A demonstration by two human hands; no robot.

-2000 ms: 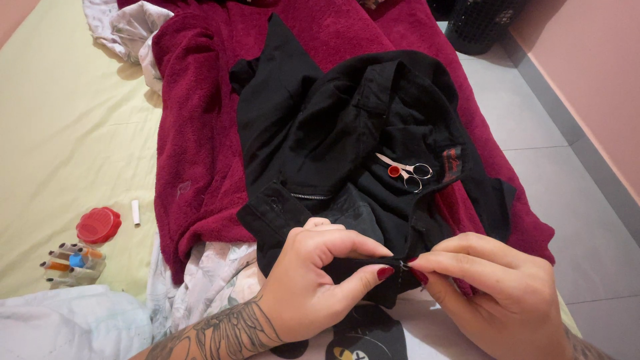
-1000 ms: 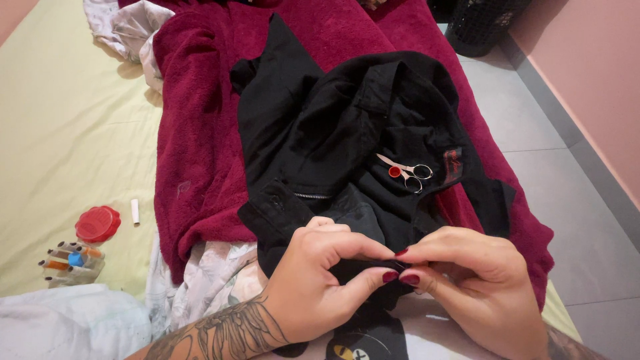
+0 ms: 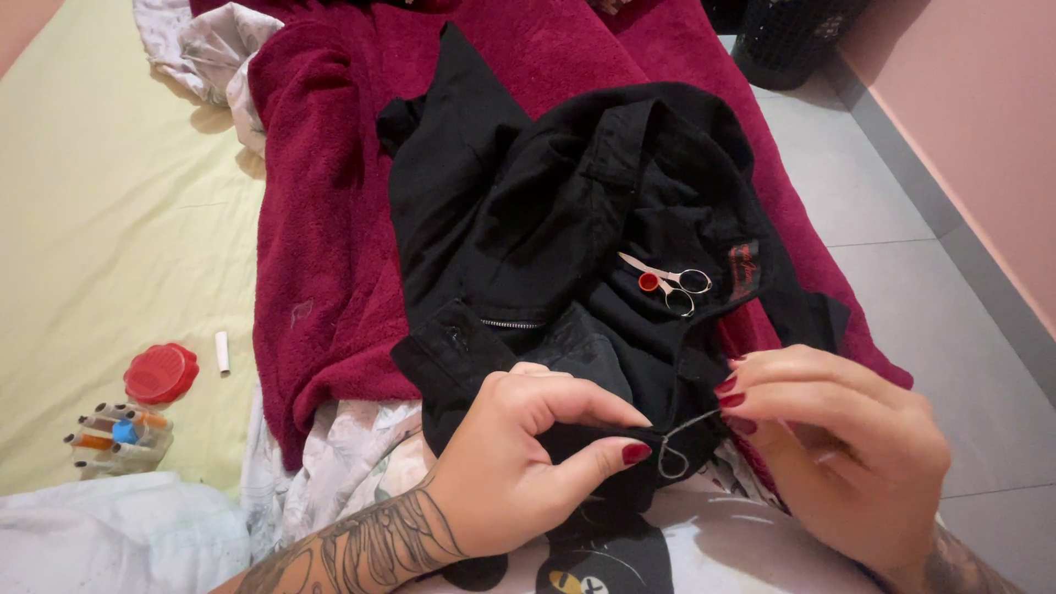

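Note:
Black denim trousers (image 3: 511,223) with a metal zipper (image 3: 511,323) lie spread out in front of me. My left hand (image 3: 536,454) pinches an edge of the black fabric between thumb and forefinger. A light thread (image 3: 675,462) comes out of that edge, makes a small loop and runs up to my right hand (image 3: 833,454), whose fingertips are closed on it. Whether a needle is among those fingers cannot be seen. Small metal scissors (image 3: 660,274) rest on the trousers, points toward the upper left, with a small red round piece (image 3: 649,282) against them.
A dark red blanket (image 3: 313,247) lies under the trousers, on a bed with a pale yellow sheet (image 3: 91,231). At the left are a red lid (image 3: 162,373), a small white tube (image 3: 223,353) and several thread spools (image 3: 124,437). A black basket (image 3: 788,41) stands on the floor at upper right.
My right hand has moved away to the right from the left fingertips, and a looped thread now shows between the hands. My left hand stays at the fabric edge.

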